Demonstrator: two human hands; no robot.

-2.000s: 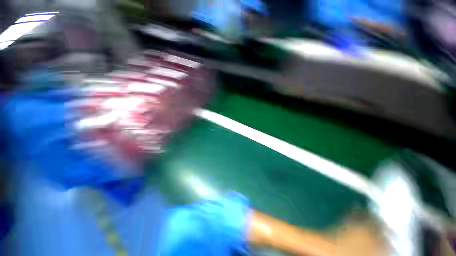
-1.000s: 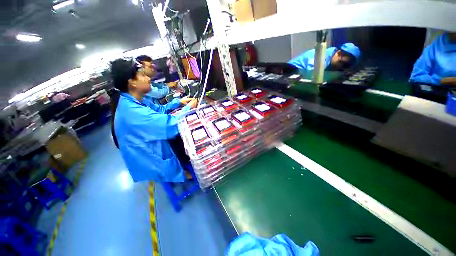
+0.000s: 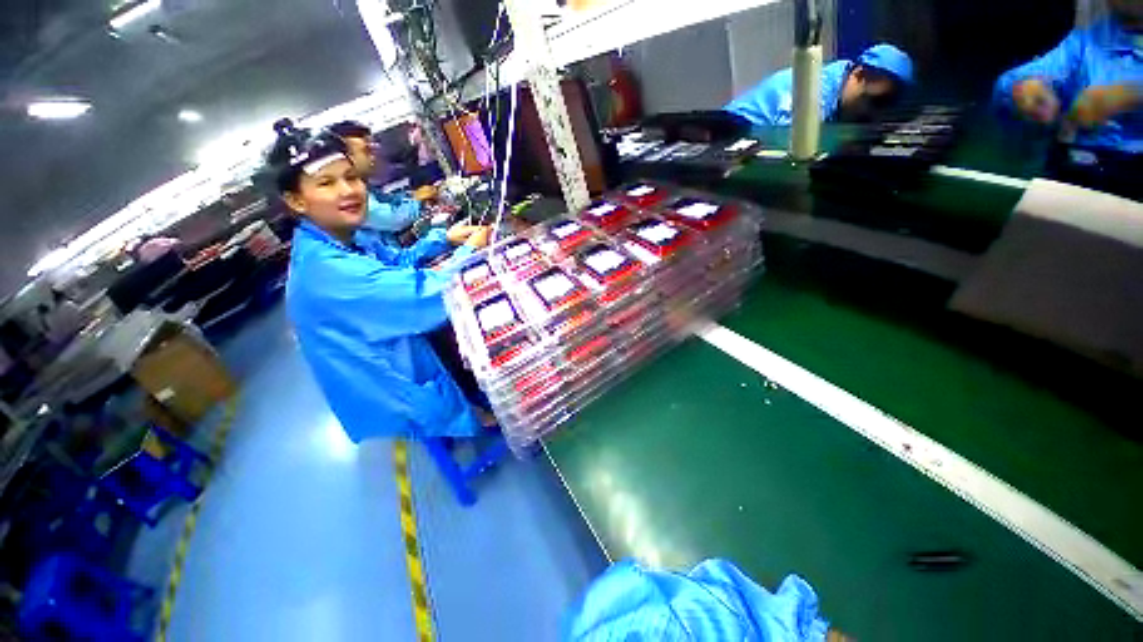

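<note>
A tall pile of clear blister trays (image 3: 608, 282) with red, white and dark rectangles in the pockets stands on the green bench (image 3: 702, 489). A small black cylinder (image 3: 938, 559), perhaps a pen cap, lies on the green surface at the lower right. A blue sleeve of mine (image 3: 702, 608) shows at the bottom edge. Only a sliver of skin shows at the cuff; the hand is cut off by the frame. My other hand is out of the picture.
A person in a blue smock (image 3: 370, 314) sits beyond the trays, face turned this way. More blue-clad workers are across the line. A white strip (image 3: 902, 445) crosses the bench beside a grey-beige board (image 3: 1053, 270). Blue stools (image 3: 82, 596) and a carton (image 3: 182, 376) stand at left.
The view has steadied after a blurred swing. Since one second ago, the seated person has turned their head towards the camera. My sleeve has shifted slightly right and up in view.
</note>
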